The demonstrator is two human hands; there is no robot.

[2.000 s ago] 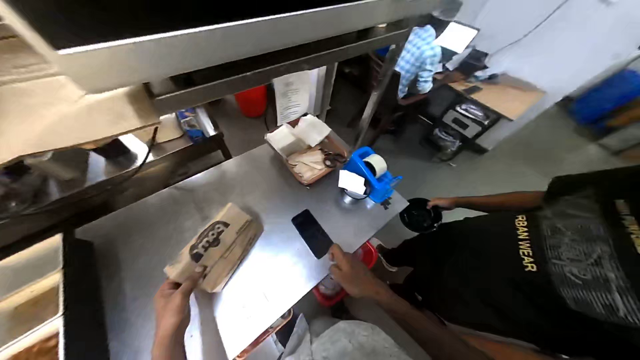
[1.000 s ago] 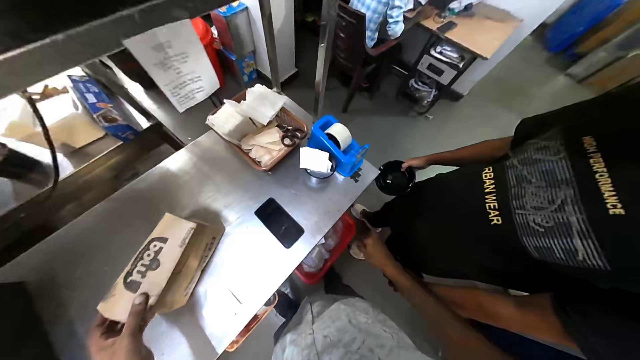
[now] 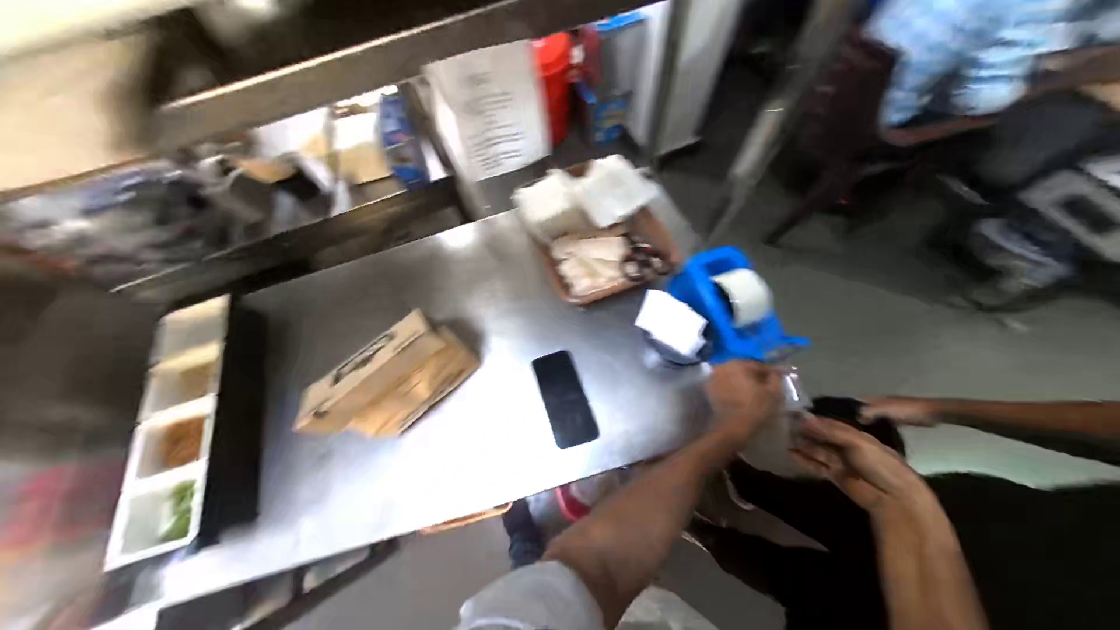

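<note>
My left hand (image 3: pixel 742 395) is curled at the cutting end of the blue tape dispenser (image 3: pixel 722 302), which holds a white-looking roll. Between my hands hangs a shiny clear strip of tape (image 3: pixel 793 387), blurred, with its lower end at the fingertips of my right hand (image 3: pixel 844 451). Whether my left fingers grip the tape is unclear. Beside the dispenser, a folded white paper (image 3: pixel 671 322) covers a small round container. A black smartphone (image 3: pixel 564 399) lies on the steel table (image 3: pixel 350 293). Further left rests a printed brown cardboard box (image 3: pixel 385 376), partly unfolded, touched by neither hand.
A tray (image 3: pixel 573 297) holds napkins, packets and scissors (image 3: pixel 643 261). White food containers (image 3: pixel 166 437) line the left end. Shelf rails cross above. At right, a co-worker's hand (image 3: pixel 901 409) reaches a black bowl (image 3: pixel 853 411); another person in a checked shirt is behind.
My left hand has let go of the cardboard box, which now lies on the table, and has moved right to the dispenser. My right hand has come beside it. The view has swung.
</note>
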